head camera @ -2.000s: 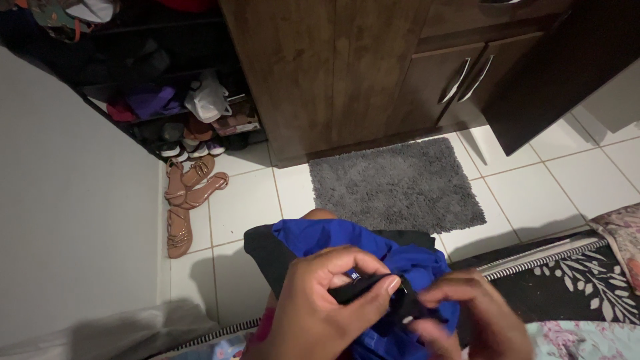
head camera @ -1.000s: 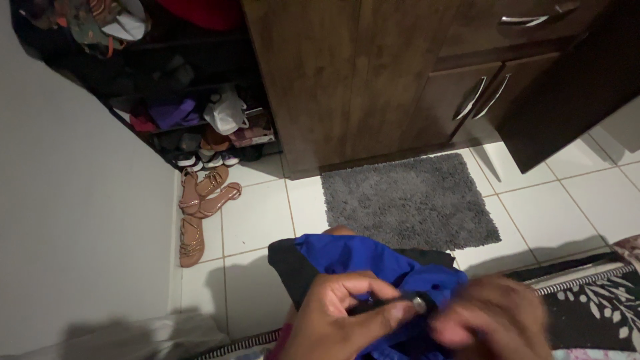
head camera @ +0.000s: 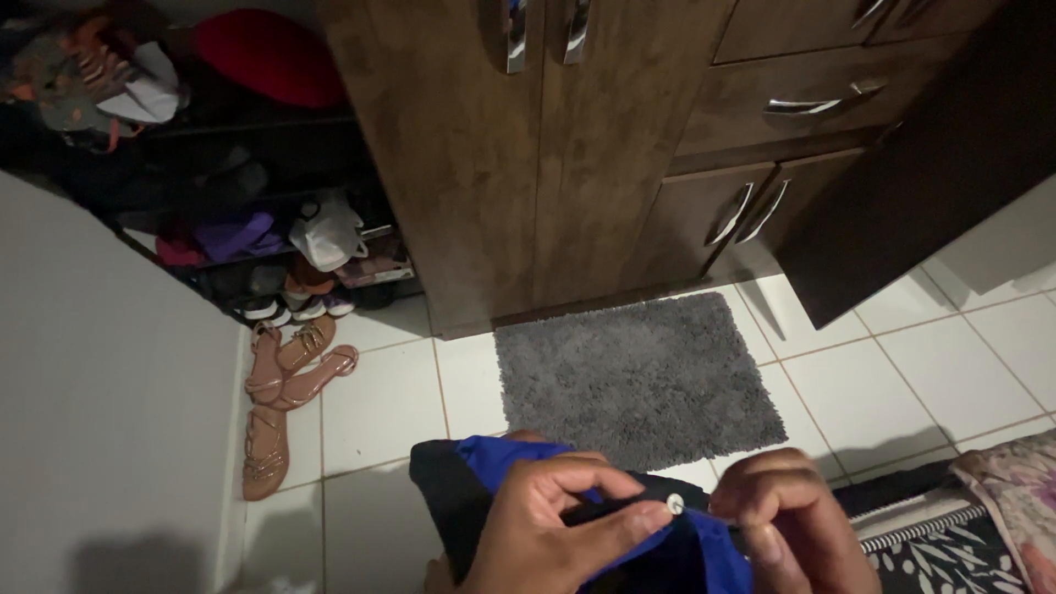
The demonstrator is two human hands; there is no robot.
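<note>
A blue and black piece of fabric (head camera: 511, 450) lies low in the view beneath both hands. My left hand (head camera: 569, 520) pinches a dark part of this fabric between thumb and forefinger. Right at that thumb tip is a small white button (head camera: 676, 504). My right hand (head camera: 792, 520), just right of the button, has its thumb and forefinger pinched together. A thin line, perhaps a needle or thread, runs from the button to those fingertips; which of the two cannot be told.
A gray shaggy mat (head camera: 627, 371) lies on the white tiled floor before a brown wooden wardrobe (head camera: 462, 165). Tan sandals (head camera: 266, 454) lie by the wall, below a dark shoe rack (head camera: 272, 124). A patterned mattress edge (head camera: 940, 544) is at lower right.
The white button now shows at my left thumb tip. My right hand, blurred before, is now clearer, its fingertips apart from the left ones. The view has tilted up.
</note>
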